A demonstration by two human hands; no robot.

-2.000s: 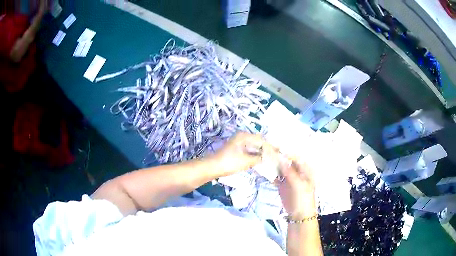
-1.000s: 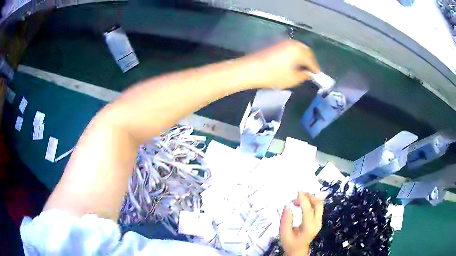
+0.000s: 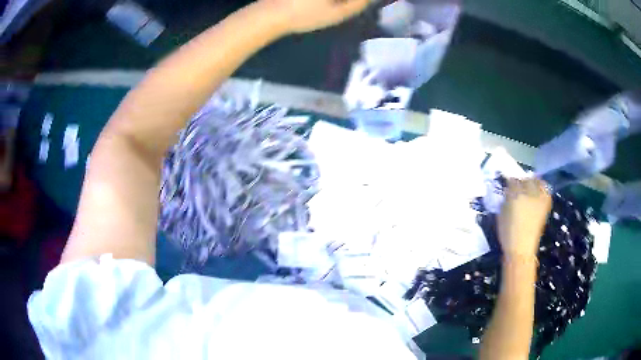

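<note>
My left hand (image 3: 320, 13) is at the top edge, partly cut off, beside an open box (image 3: 432, 42) on the belt; whether it holds anything is not clear. My right hand (image 3: 523, 204) is over the upper part of the black accessory heap (image 3: 566, 260), fingers down and blurred. Pale paper lies by its fingertips; a grip cannot be made out. White leaflets (image 3: 400, 190) lie in a bright heap in the middle. Another open box (image 3: 383, 81) stands behind them. Silver-grey straps (image 3: 235, 183) lie tangled on the left.
A pale rail (image 3: 295, 96) separates the green bench from the dark green belt (image 3: 506, 84). A blurred box (image 3: 133, 22) is at the upper left, and more boxes (image 3: 587, 144) are at the right. Small white cards (image 3: 71, 145) lie at the far left.
The view has shifted. My left hand has moved up to the picture's top edge. My right hand has moved from the leaflets' right side to the upper part of the black heap.
</note>
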